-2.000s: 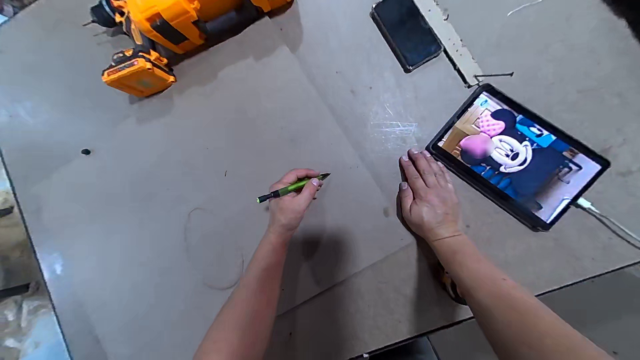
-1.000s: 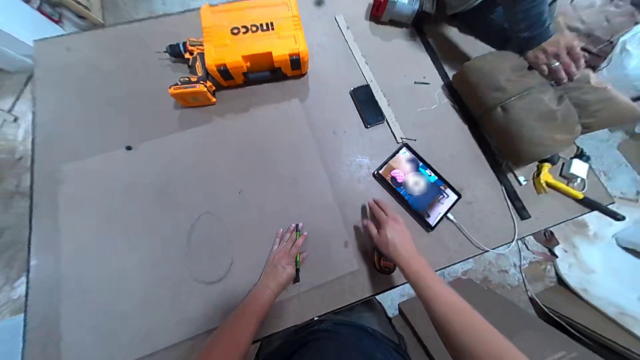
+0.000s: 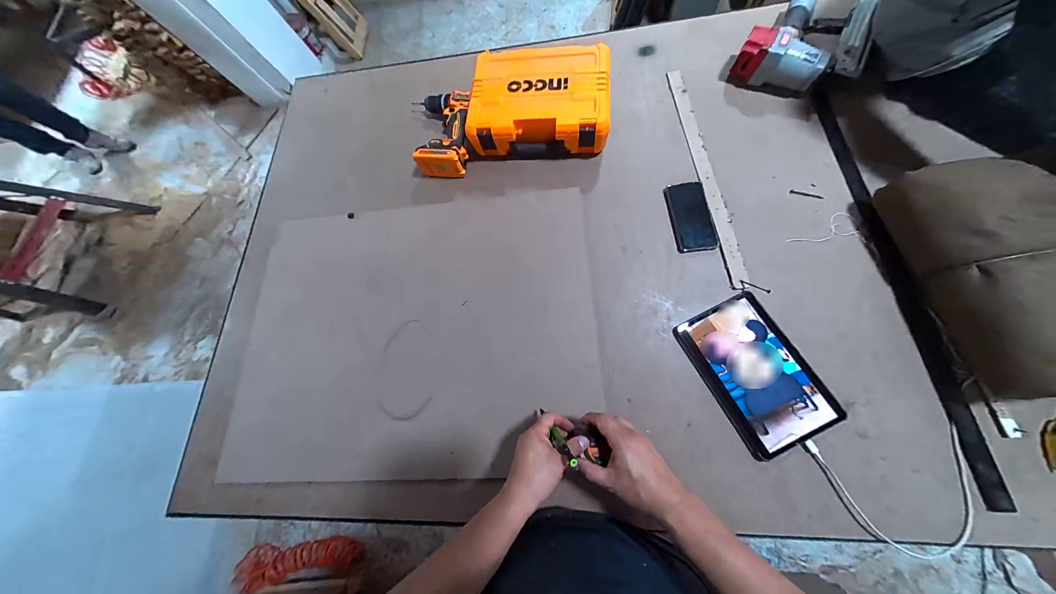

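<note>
My left hand (image 3: pixel 540 462) holds a green marker or pencil (image 3: pixel 558 441) near the front edge of the table. Close against it, my right hand (image 3: pixel 631 462) grips a small black and orange object (image 3: pixel 594 450), possibly a tape measure; the fingers hide much of it. Under and left of my hands lies a large flat sheet (image 3: pixel 330 313) bearing a faint, partly drawn oval (image 3: pixel 404 417). To the right, a tablet (image 3: pixel 759 379) shows a picture and has a white cable (image 3: pixel 858 516) plugged in.
An orange INGCO case (image 3: pixel 540 95) and a cordless drill (image 3: pixel 445 136) stand at the back. A phone (image 3: pixel 691 218) touches a long pale strip (image 3: pixel 708 177). Farther right are a red and grey power tool (image 3: pixel 780 59), a black bar (image 3: pixel 899 297) and a brown cushion-like bundle (image 3: pixel 973 272).
My right hand has moved left from beside the tablet, and both hands are now together at the front edge. The right hand has taken hold of the black and orange object. The view has shifted.
</note>
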